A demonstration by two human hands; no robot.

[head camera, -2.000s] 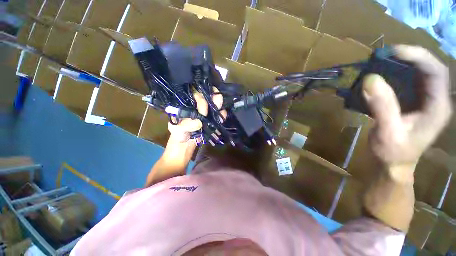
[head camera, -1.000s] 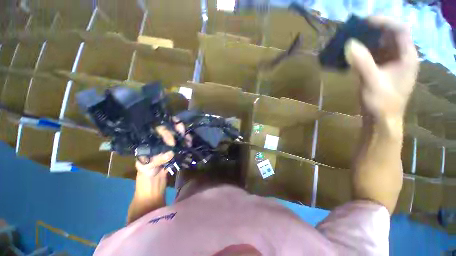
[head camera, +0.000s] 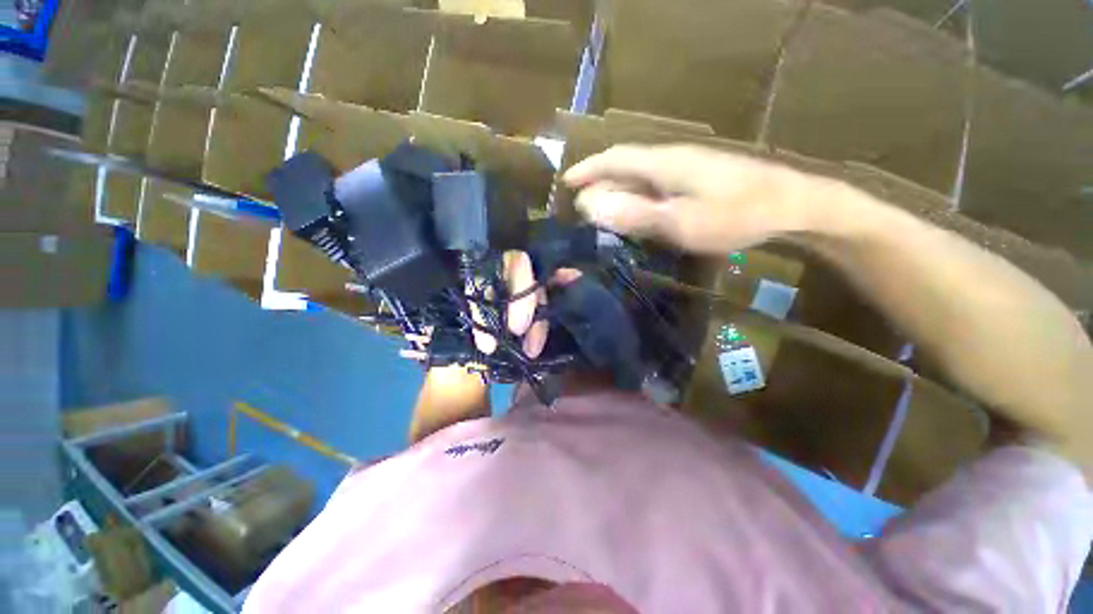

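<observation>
My left hand (head camera: 509, 312) holds a bunch of black power adapters (head camera: 390, 228) in front of my chest. Their thin black cords hang in folded bundles around its fingers, with several pale plug ends at the left. My right hand (head camera: 647, 198) is at the right side of the bunch, slightly blurred. Its fingers are apart, and no adapter shows in it. More adapters and cords lie partly under it; whether its fingertips touch them cannot be told. Rows of open brown cartons (head camera: 671, 66) stand beyond and around both hands.
White papers (head camera: 742, 369) with green marks lie in a carton right of the bunch. A small tan cardboard piece (head camera: 482, 8) is at the top edge. At lower left are blue floor (head camera: 180, 348) with a yellow line and a metal-framed rack (head camera: 156, 510) with brown cartons.
My right hand held an adapter at upper right; now it is back by the bunch with no adapter visible in it. The bunch has shifted right in view since one second ago.
</observation>
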